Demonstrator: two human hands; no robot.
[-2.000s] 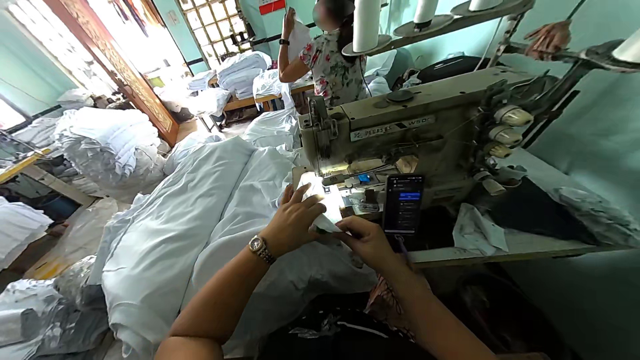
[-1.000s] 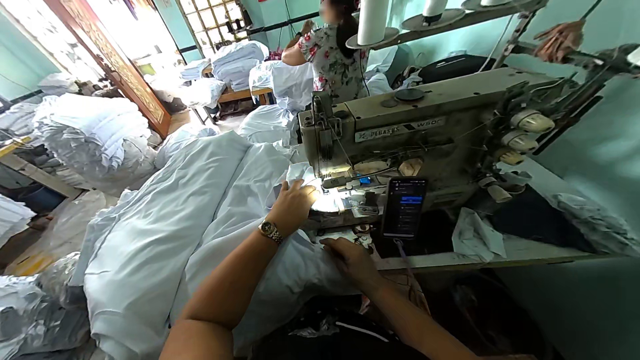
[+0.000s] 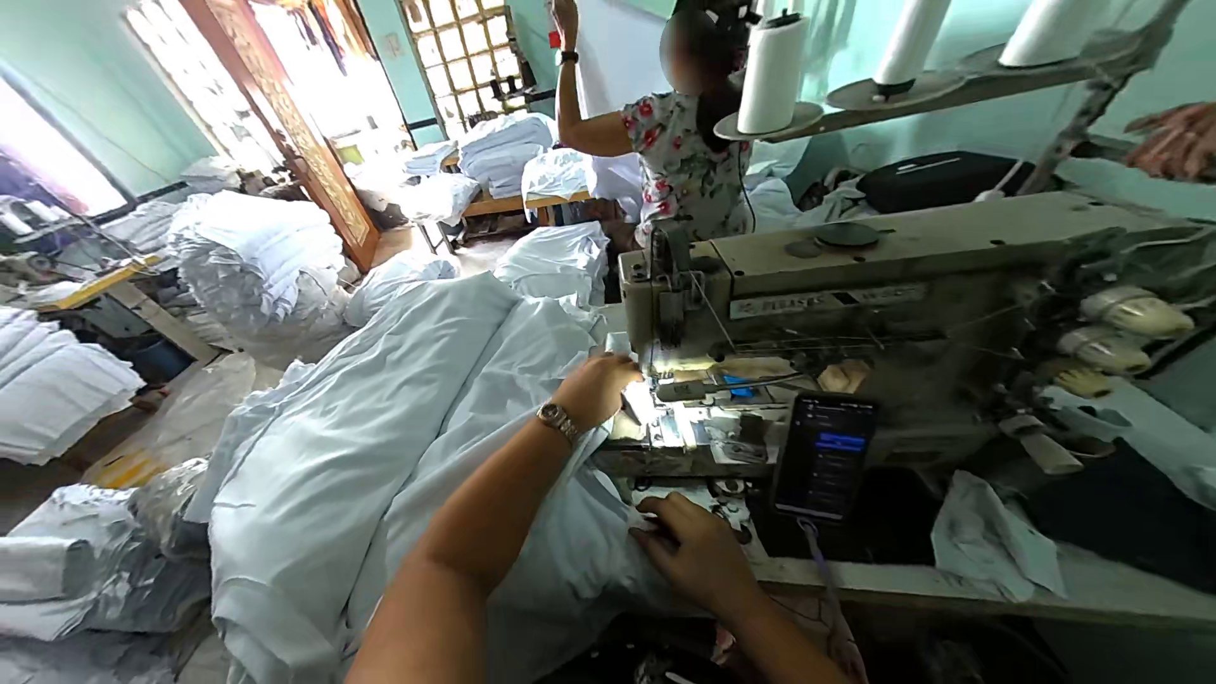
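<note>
An industrial sewing machine (image 3: pixel 817 313) stands in front of me, its lamp lighting the needle area. My left hand (image 3: pixel 597 388), with a metal watch on the wrist, lies on white fabric (image 3: pixel 446 408) just left of the needle; its fingertips reach the lit presser foot area. My right hand (image 3: pixel 692 549) is lower, at the near edge of the machine bed, pinching the fabric's edge between thumb and fingers. The fabric spreads from the needle leftward and down over my lap. A phone (image 3: pixel 825 458) leans upright against the machine, right of the needle, with a cord below it.
Thread cones (image 3: pixel 771 76) stand on a rack above the machine. A crumpled white cloth (image 3: pixel 996 537) lies on the table at the right. Behind the machine a co-worker (image 3: pixel 689 142) lifts white cloth. Bundles of white fabric (image 3: pixel 261 252) fill the left side.
My hands, close together at the needle two seconds ago, are now apart, the right one lower at the near edge. The co-worker's arm, lower one second ago, is raised again.
</note>
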